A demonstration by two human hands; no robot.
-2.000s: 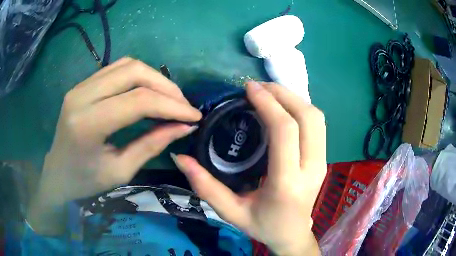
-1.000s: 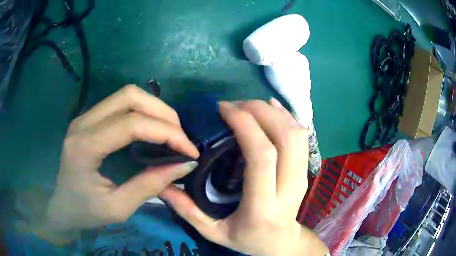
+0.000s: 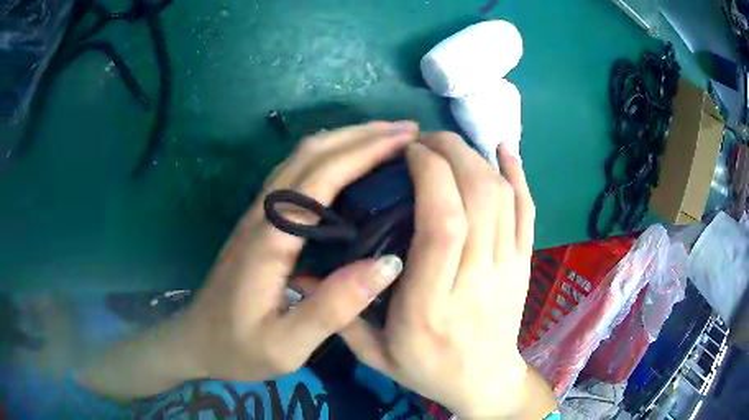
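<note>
A dark blue and black portable speaker is between my two hands, mostly covered by them. A black lanyard loop sticks out from its side over the back of my left hand. My left hand wraps the speaker's left side, its thumb pressed on the black part near the loop. My right hand wraps the right side, fingers curled over it. The speaker's end disc is hidden.
A white padded mallet lies beyond my right hand. Loose black cords and a grey bag are at left. Black trim rings, a cardboard box, a red crate and clear plastic are at right. A small black scrap lies beyond my hands.
My left hand has gone from pinching the black cord at the speaker's side to wrapping the speaker. The cord loop now stands out, and the speaker is turned so its end disc is out of sight.
</note>
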